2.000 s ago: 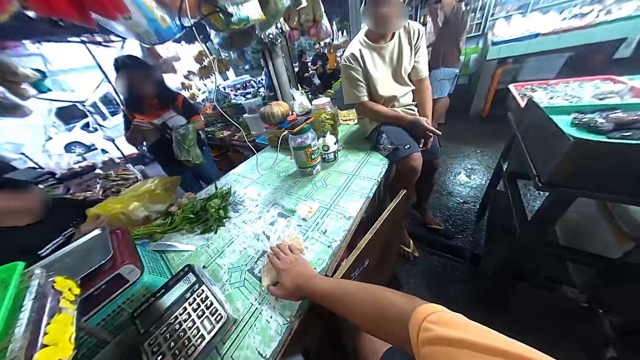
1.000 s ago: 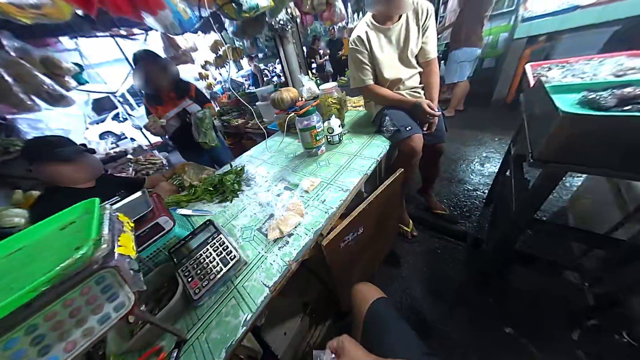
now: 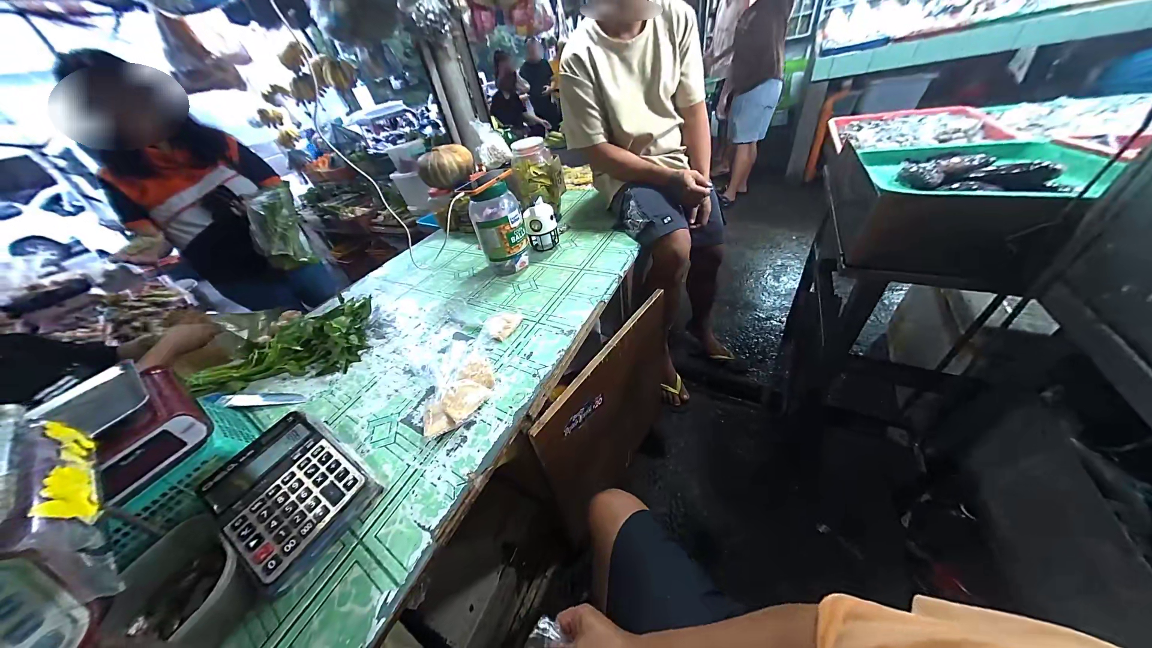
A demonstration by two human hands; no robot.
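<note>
My right hand is low at the bottom edge, beside my bent knee and below the counter top. Its fingers are closed on a piece of clear plastic, partly cut off by the frame. My left hand is out of view. On the green patterned counter lie small clear plastic bags of pale, light-brown contents, with one more small bag behind them. A large desk calculator rests at the near left, and a knife lies beside the leafy greens.
A red weighing scale, a grey bucket and a plastic jar stand along the counter. A wooden board leans at its side. One person sits at the far corner; others stand beyond. Fish trays are at right.
My right hand has left the pale bags on the counter, where it rested in the earliest frame, and is now down by my knee. The person at the left edge has shifted.
</note>
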